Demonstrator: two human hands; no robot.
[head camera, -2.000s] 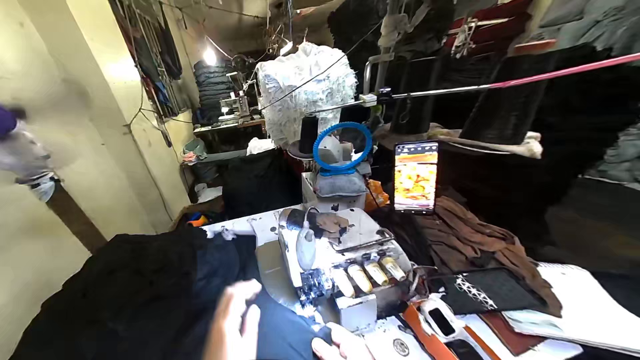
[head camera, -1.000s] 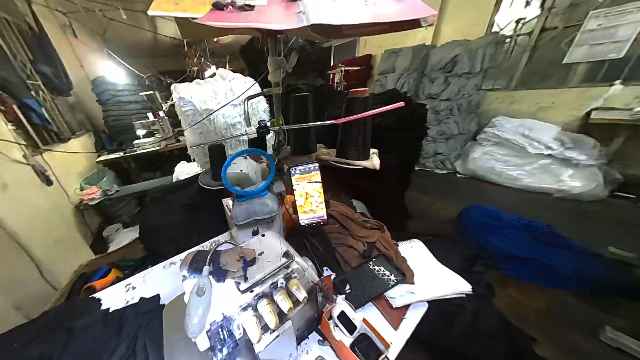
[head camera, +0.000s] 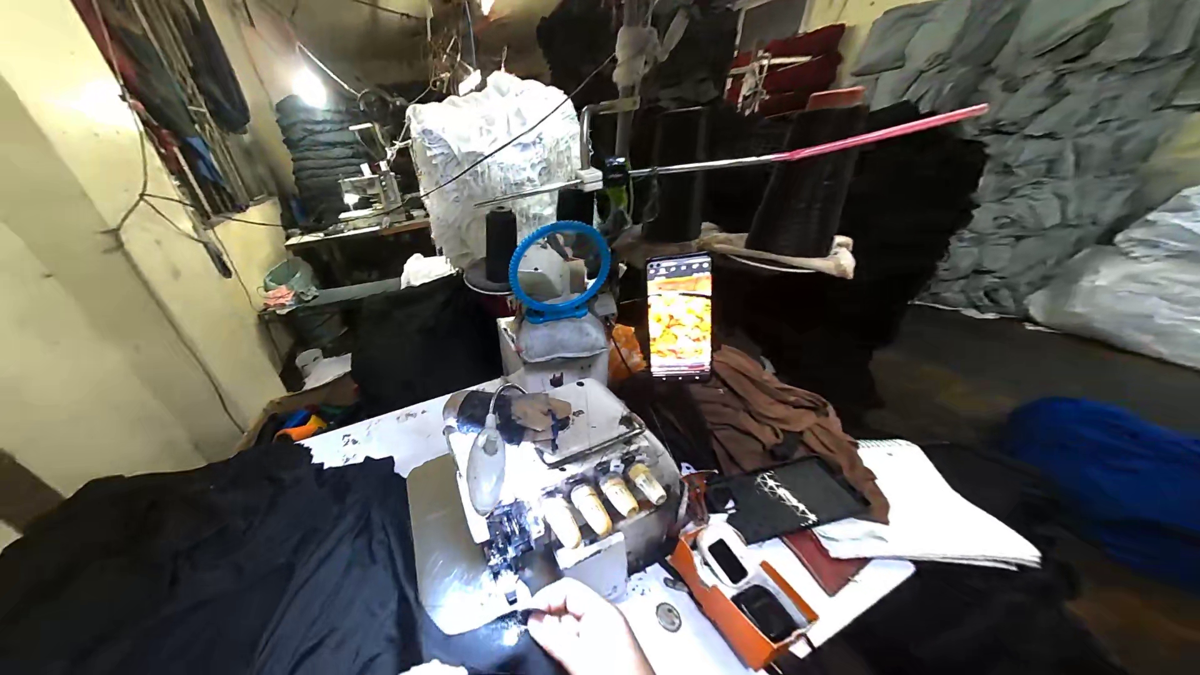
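Note:
An overlock sewing machine stands on the white table, its lamp lighting the needle area. My right hand pinches the edge of a black fabric piece just in front of the presser foot. Only a small bright part of my left hand shows at the bottom edge, by the same fabric; its fingers are cut off by the frame. More black cloth is heaped left of the machine's metal plate.
Right of the machine lie an orange box holding devices, a black pouch, brown cloth and a white notebook. A lit phone stands behind them. Thread cones and a blue ring rise behind the machine.
The view swung right, then partly back. Both hands showed two seconds ago and neither one second ago; now my right hand is at the fabric edge and my left barely shows.

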